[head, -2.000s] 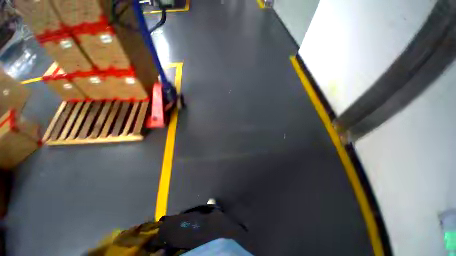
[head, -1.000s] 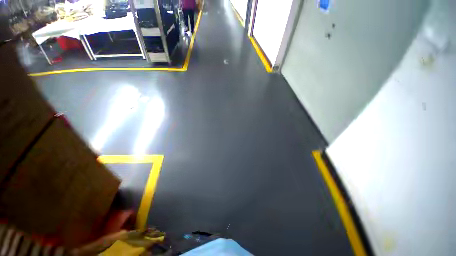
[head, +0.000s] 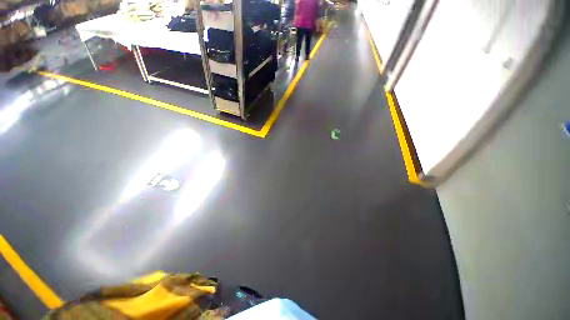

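Observation:
Neither of my hands is in the picture. At the bottom edge show a yellow and brown patterned sleeve or cloth (head: 159, 299), a bit of dark apron with small blue lettering, and a pale blue shape (head: 275, 310), perhaps a face mask. Nearest in front of me is the smooth dark grey floor (head: 300, 225) with bright light reflections on its left part.
A shelf rack (head: 240, 62) with dark items stands behind a yellow line (head: 156, 105), beside white tables (head: 144, 36). A person in a pink top (head: 305, 19) stands by the aisle. A pale wall or door (head: 500, 212) runs along the right.
The pallet, stacked cartons and red and blue pallet jack have passed out of view on the left. The rack, tables and person appear nearer.

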